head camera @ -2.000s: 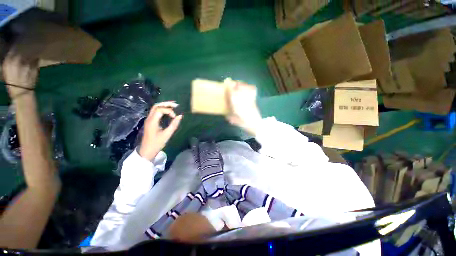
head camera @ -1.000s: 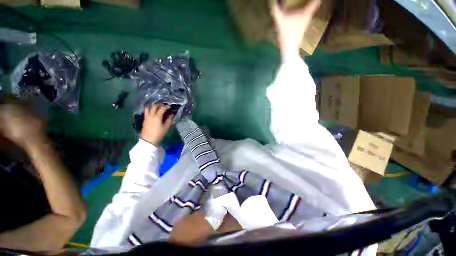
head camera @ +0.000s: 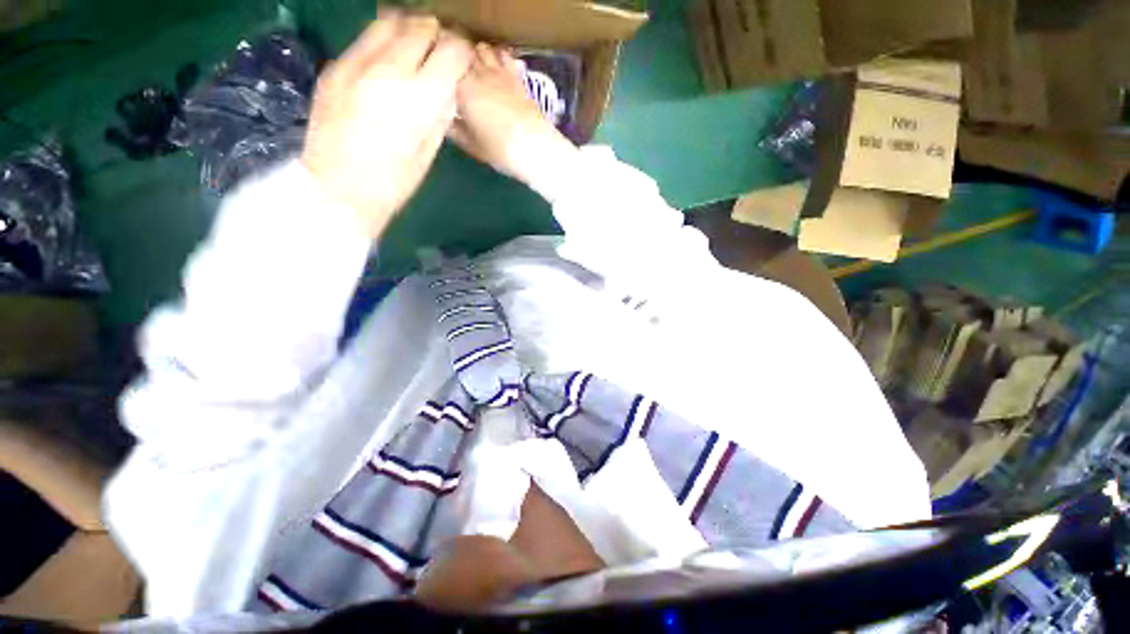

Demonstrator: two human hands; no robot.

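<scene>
A small brown carton (head camera: 597, 77) lies open on the green bench at the top middle, its flap (head camera: 545, 19) raised at the far side. Part of a rounded unit with a white ribbed grille (head camera: 542, 89) shows inside. My left hand (head camera: 387, 105) and my right hand (head camera: 498, 109) are close together at the carton's left part, fingers bent. The hands hide what lies between them, so I cannot tell what they hold. Crumpled clear bags with black pieces (head camera: 254, 105) lie left of my left hand, beside loose black cables (head camera: 151, 118).
Large open cartons (head camera: 867, 31) stand at the upper right. A carton with printed flaps (head camera: 901, 130) is at the right bench edge. Stacked brown boxes (head camera: 954, 359) and a blue stool (head camera: 1073, 223) are on the floor. Another person's arm (head camera: 50, 471) is at the left edge.
My right hand has come back from the upper right. My left hand has left the plastic bag and moved up beside it. The open small carton with the ribbed unit now shows at the hands.
</scene>
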